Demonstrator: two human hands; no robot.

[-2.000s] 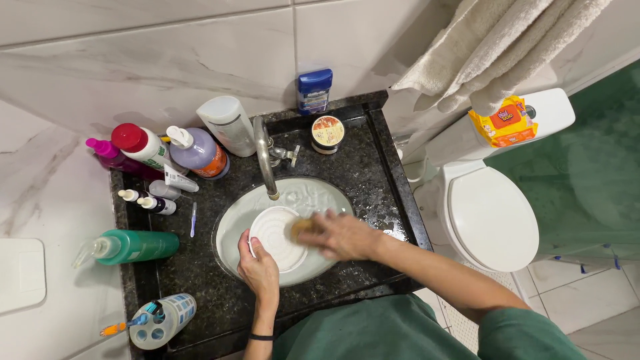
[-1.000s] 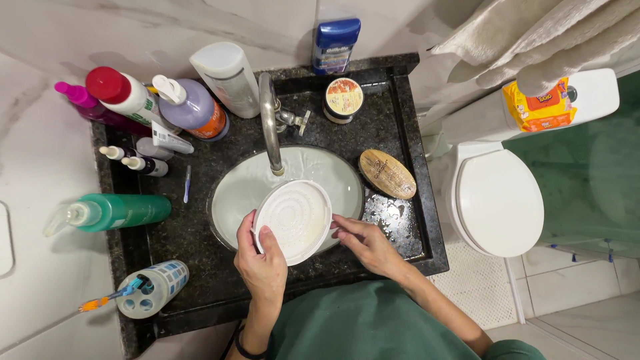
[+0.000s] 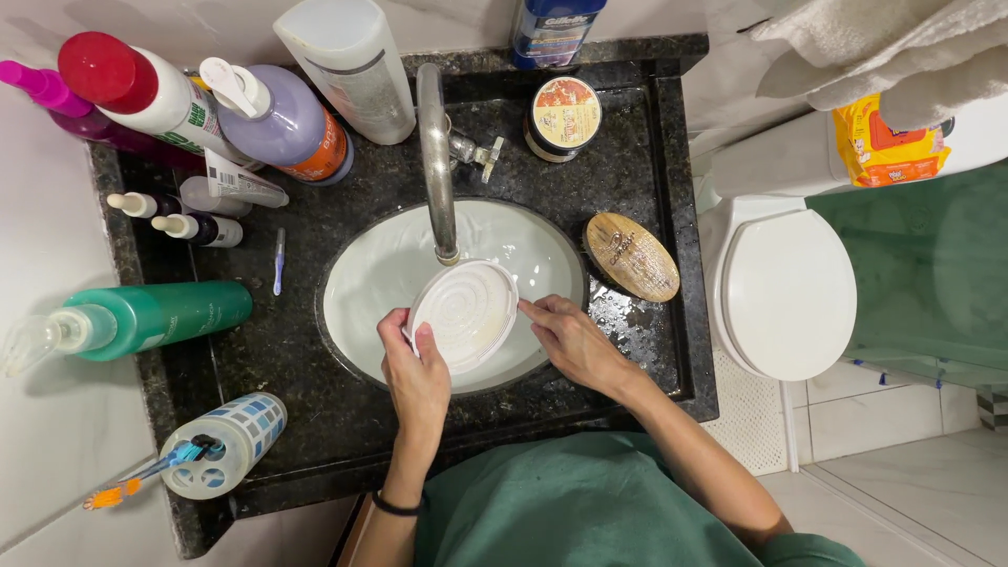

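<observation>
A round white plastic lid or shallow dish [image 3: 465,315] is tilted over the white oval sink basin [image 3: 370,276], just below the spout of the metal faucet [image 3: 438,165]. My left hand [image 3: 417,362] grips its left edge, thumb on the upper face and fingers behind. At the opposite rim, the fingertips of my right hand [image 3: 579,342] touch or nearly touch the edge; contact is hard to tell. An oval wooden-backed brush [image 3: 632,257] lies bristles down on the wet black stone counter, right of the basin. Whether water is running cannot be told.
Several bottles, including a purple pump bottle [image 3: 279,126], line the counter's back left. A green pump bottle [image 3: 165,315] and a toothbrush holder [image 3: 228,449] stand left. A round jar [image 3: 563,118] sits behind the brush. The toilet [image 3: 787,291] is right of the counter [image 3: 299,378].
Two seconds ago my right hand held the brush against the white piece; by one second ago the brush lay on the counter. My right hand has moved to the piece's right rim.
</observation>
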